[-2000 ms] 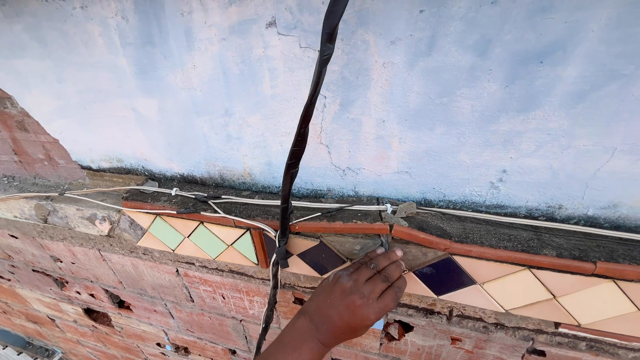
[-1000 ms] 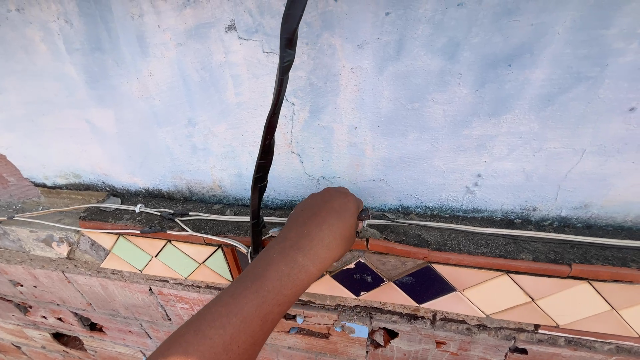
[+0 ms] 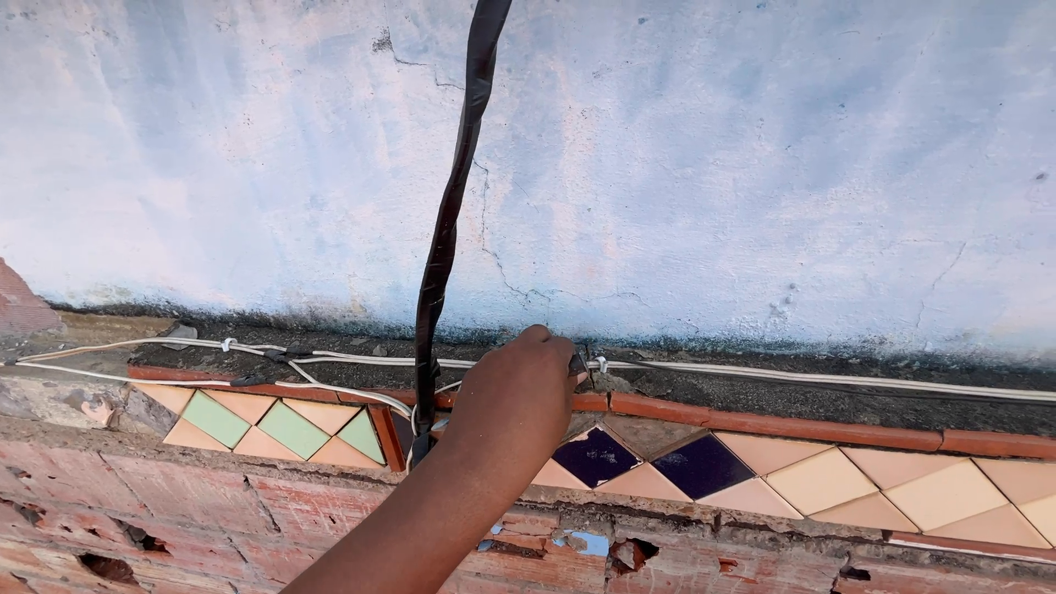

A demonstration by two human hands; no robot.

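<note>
My left hand (image 3: 524, 396) reaches in from the lower left, back of the hand up, over the mortar ledge at the wall's foot. Its fingers are closed, and a small dark grey object (image 3: 577, 364) shows at the fingertips; what it is I cannot tell. Just right of them, a white cable clip (image 3: 602, 364) sits on the white cables (image 3: 742, 371), which run along the ledge and pass behind the hand. A grey lump (image 3: 609, 383) lies below the clip. My right hand is not in view.
A black tape-wrapped cable (image 3: 445, 223) hangs in front of the blue painted wall (image 3: 742, 165), left of my hand. Another white clip (image 3: 228, 344) and taped joints (image 3: 285, 355) lie to the left. Diamond tiles (image 3: 825, 481) edge the ledge above broken hollow bricks (image 3: 330, 511).
My left hand has moved up from the tile edge onto the ledge by the cables, covering the spot where the clip and grey lump showed. Since one second ago it has stayed about there.
</note>
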